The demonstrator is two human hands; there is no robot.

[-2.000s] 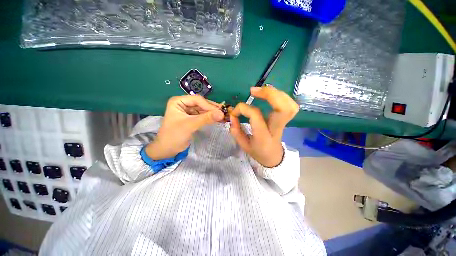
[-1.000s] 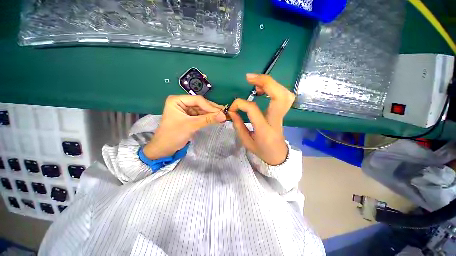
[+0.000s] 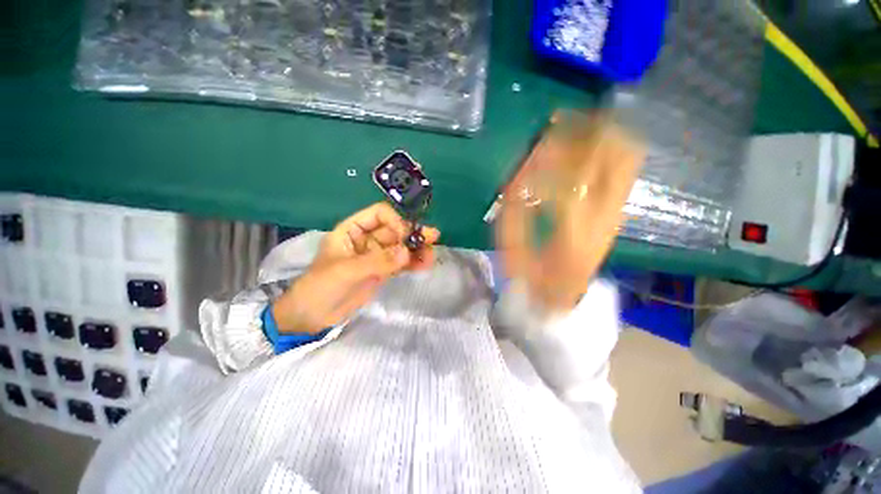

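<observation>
My left hand [image 3: 343, 265], with a blue wrist strap [image 3: 285, 333], pinches a small dark flex cable assembly [image 3: 415, 238] between the fingertips near the mat's front edge. A black rounded smartwatch housing [image 3: 401, 180] lies on the green mat just beyond it. My right hand [image 3: 570, 207] is strongly blurred, over the dark tweezers [image 3: 494, 209], whose pale end shows at its left. Whether the fingers grip the tweezers cannot be told. Tiny white parts lie on the mat, one [image 3: 352, 173] left of the housing and one [image 3: 517, 88] farther back.
A clear component tray [image 3: 290, 108] is at the back left. A blue bin [image 3: 638, 48] of white bits is at the back, a second clear tray [image 3: 676, 214] right of it. A white box with red switch [image 3: 797, 198] is right; a white housing tray [image 3: 87, 260] is below left.
My right hand has left the flex cable assembly and moved right and back over the tweezers. My left hand still holds the part. The whole view has shifted somewhat.
</observation>
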